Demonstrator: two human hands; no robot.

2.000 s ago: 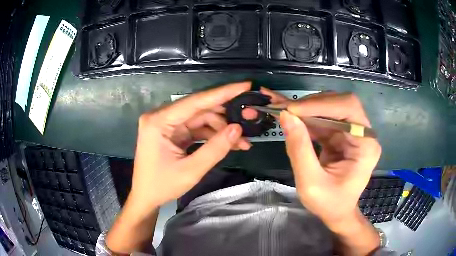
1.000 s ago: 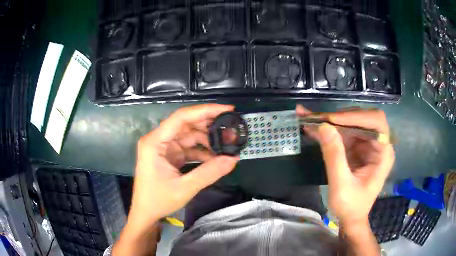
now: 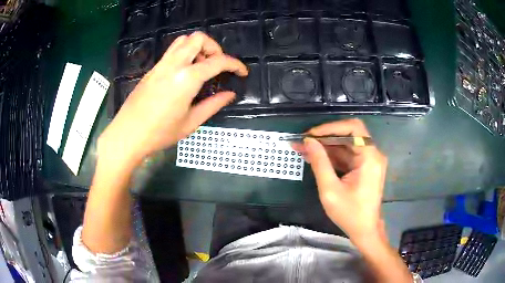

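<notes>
My left hand (image 3: 160, 94) reaches over the near row of the black blister tray (image 3: 266, 110), thumb and fingers apart. Something dark shows between them, but I cannot tell whether a housing is gripped or lies in the pocket. My right hand (image 3: 351, 177) holds the tweezers (image 3: 332, 139), pointing left, tips at the upper right part of the white sheet with rows of small dark rings (image 3: 238, 155). The sheet lies on the green mat in front of the tray. Round black housings (image 3: 299, 83) sit in other tray pockets.
Two narrow pale strips (image 3: 65, 105) (image 3: 86, 121) lie on the mat at the left. Stacked black trays (image 3: 19, 121) stand at the far left. A clear tray of small parts (image 3: 479, 72) is at the right. More black trays (image 3: 429, 249) and a blue object (image 3: 470, 213) are below the bench edge.
My left hand has moved up and left from above the sheet to the tray, uncovering the sheet. My right hand and the tweezers have shifted left, onto the sheet's upper right.
</notes>
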